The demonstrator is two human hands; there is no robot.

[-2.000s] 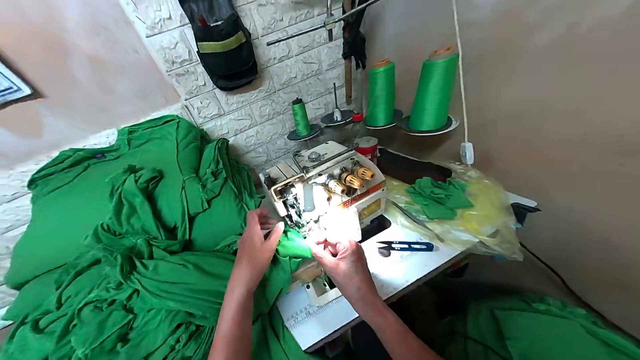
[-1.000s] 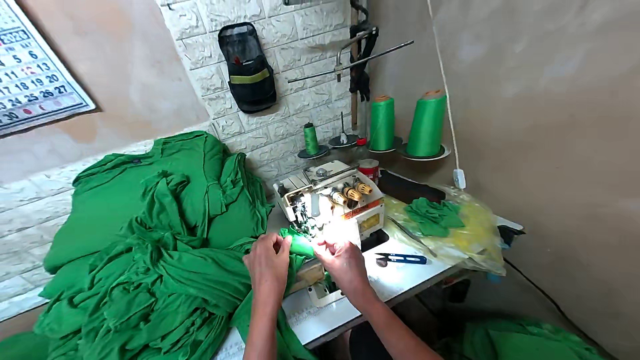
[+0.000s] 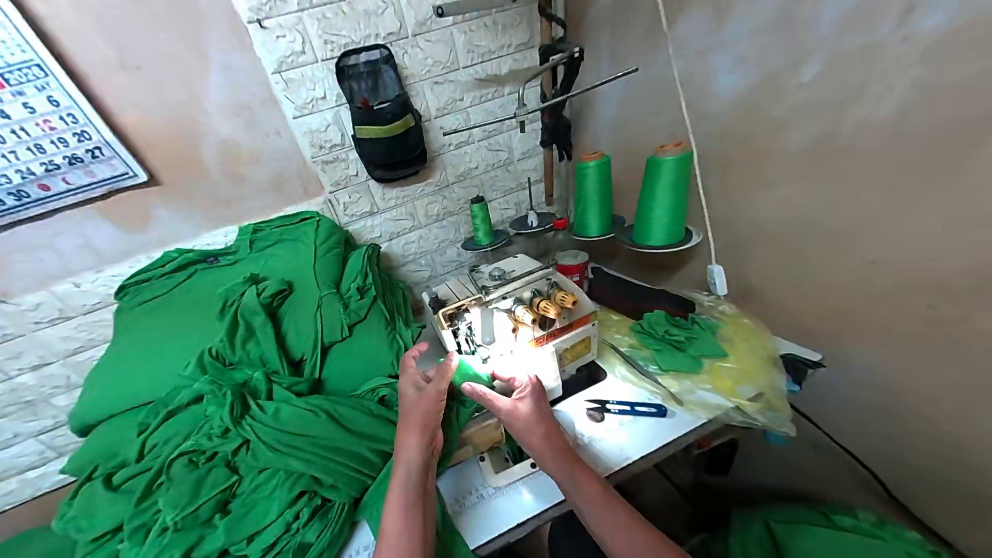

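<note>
My left hand point(image 3: 423, 394) holds the left side of a green fabric piece point(image 3: 470, 372) between thumb and fingers. On its right side, my right hand point(image 3: 521, 399) pinches the same fabric. Both hands are just in front of the needle area of a white overlock sewing machine point(image 3: 570, 341), under its bright lamp; glare hides the needle and presser foot. Green cloth hangs down from the hands. Left of them lies a big heap of green garments point(image 3: 232, 387). Blue thread snips point(image 3: 632, 408) lie on the white table point(image 3: 620, 446) to the right.
Green thread cones point(image 3: 663, 198) stand behind the machine, with a smaller green spool point(image 3: 481, 221). A yellowish plastic bag point(image 3: 744, 364) with a green scrap point(image 3: 678, 341) on it lies at the table's right. A metal thread guide point(image 3: 542, 105) rises above. More green cloth point(image 3: 829, 535) is at lower right.
The view has shifted, with more of the wall calendar showing. Both hands stay on the green fabric by the machine; the left fingers are more spread than a second ago.
</note>
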